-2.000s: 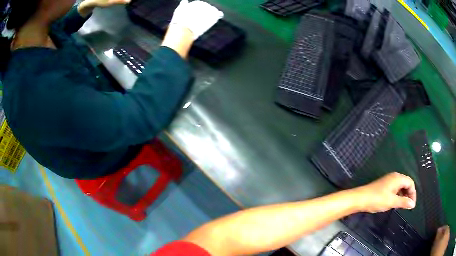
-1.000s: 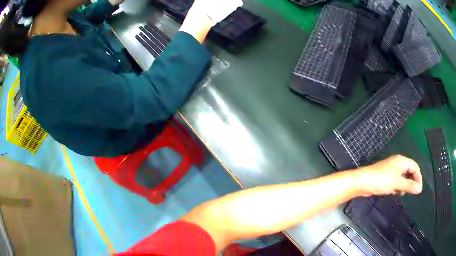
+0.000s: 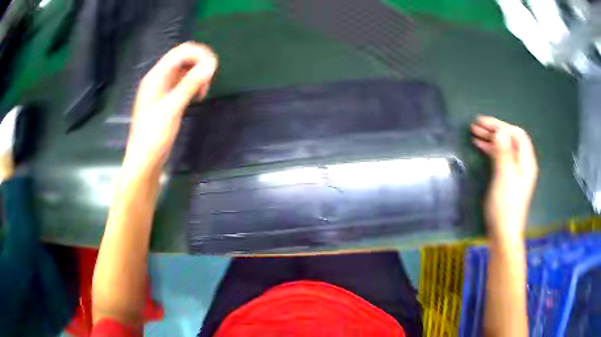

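Two long black glossy trimmer bases lie side by side in front of me, the near one [image 3: 329, 207] at the bench edge and the far one [image 3: 316, 118] just beyond it. My left hand [image 3: 174, 82] is raised by the far base's left end, its fingers curled together; blur hides whether a small pad is between them. My right hand [image 3: 504, 141] is to the right of the bases, fingers bent, apart from them; its fingertips are blurred too. A dark pad sheet [image 3: 359, 29] lies beyond the bases.
Printed bases [image 3: 145, 49] lie in a blurred pile at upper left. Clear plastic bags [image 3: 590, 125] lie at far right. Blue crates [image 3: 540, 283] and a yellow crate [image 3: 441, 289] stand below the edge at right. A neighbour's dark green sleeve [image 3: 20, 217] is at far left.
The view has swung from the neighbour at left to the bench straight ahead. Both bases and my right hand are now in full view. My left hand stays raised with curled fingers.
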